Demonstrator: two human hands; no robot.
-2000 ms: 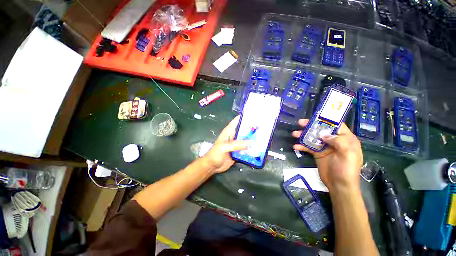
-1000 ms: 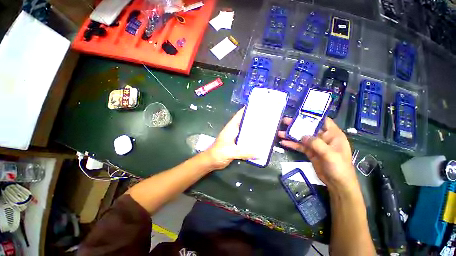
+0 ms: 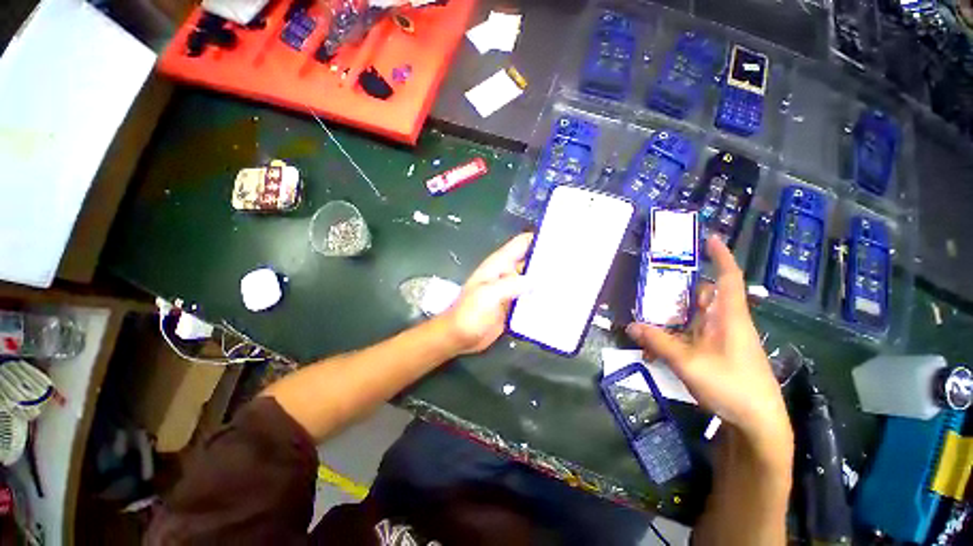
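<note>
My left hand [image 3: 485, 307] holds a large smartphone [image 3: 573, 269] whose screen is lit plain white. My right hand [image 3: 713, 325] holds an opened keypad phone [image 3: 669, 267] upright just right of the smartphone, between thumb and fingers at its lower part. Its small upper screen is lit whitish and its lower half looks pale. The two devices are close together but apart. A blue front housing [image 3: 647, 422] with a grey keypad lies on the bench below them, partly over a white paper [image 3: 683, 386].
A clear blister tray [image 3: 782, 160] of blue phones lies behind. A red-orange parts tray [image 3: 403, 115], screw cup [image 3: 343, 233], patterned tin [image 3: 267, 188] and white round-cornered piece [image 3: 260, 289] are at left. A black screwdriver [image 3: 819, 459], whitish bottle [image 3: 898, 385] and blue box [image 3: 907, 453] stand right.
The smartphone's screen has turned from a coloured picture to plain white. The keypad phone has turned more upright, its screen has changed from coloured to whitish, and my right fingers have spread more.
</note>
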